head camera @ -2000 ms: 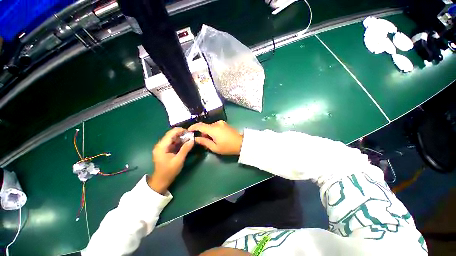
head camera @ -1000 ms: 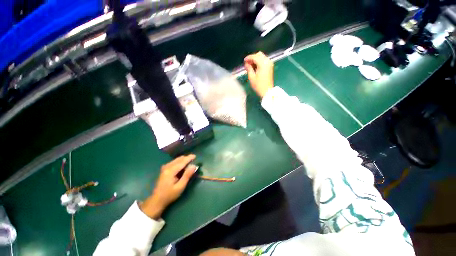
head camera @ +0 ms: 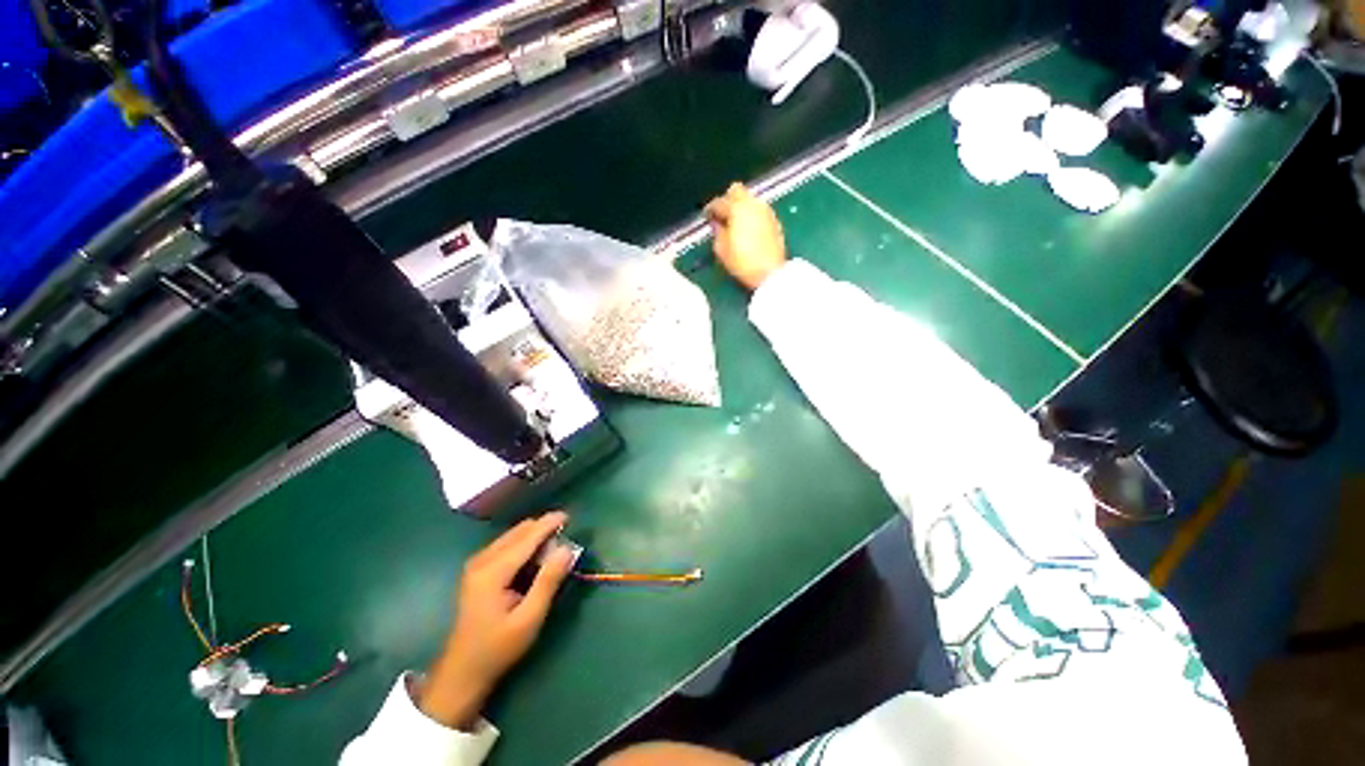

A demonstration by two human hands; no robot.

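Note:
My left hand [head camera: 502,606] holds a small silver-white unit [head camera: 563,551] between thumb and fingertips, low over the green bench in front of the screw feeder; the fingers hide most of it. One thin orange-red lead [head camera: 641,576] runs from it to the right and ends in a pale tip. My right hand [head camera: 749,237] is away from the unit, beyond the bag by the metal rail, with its fingers curled; whether it holds anything is hidden. The screw feeder [head camera: 554,389] stands in front, with a long black bar [head camera: 382,322] slanting down to its front.
A clear bag of tiny beige pieces [head camera: 636,337] lies right of the feeder. A silver-white multi-lead cluster [head camera: 228,682] lies at left. White rounded shells [head camera: 1003,132] lie at far right. A white unit with cable [head camera: 794,48] is behind the rail. A black round stool seat [head camera: 1254,367] stands at right.
My right hand has left the unit and moved up and right to the rail beyond the bag. My left hand still holds the unit, whose lead now shows. The view has shifted.

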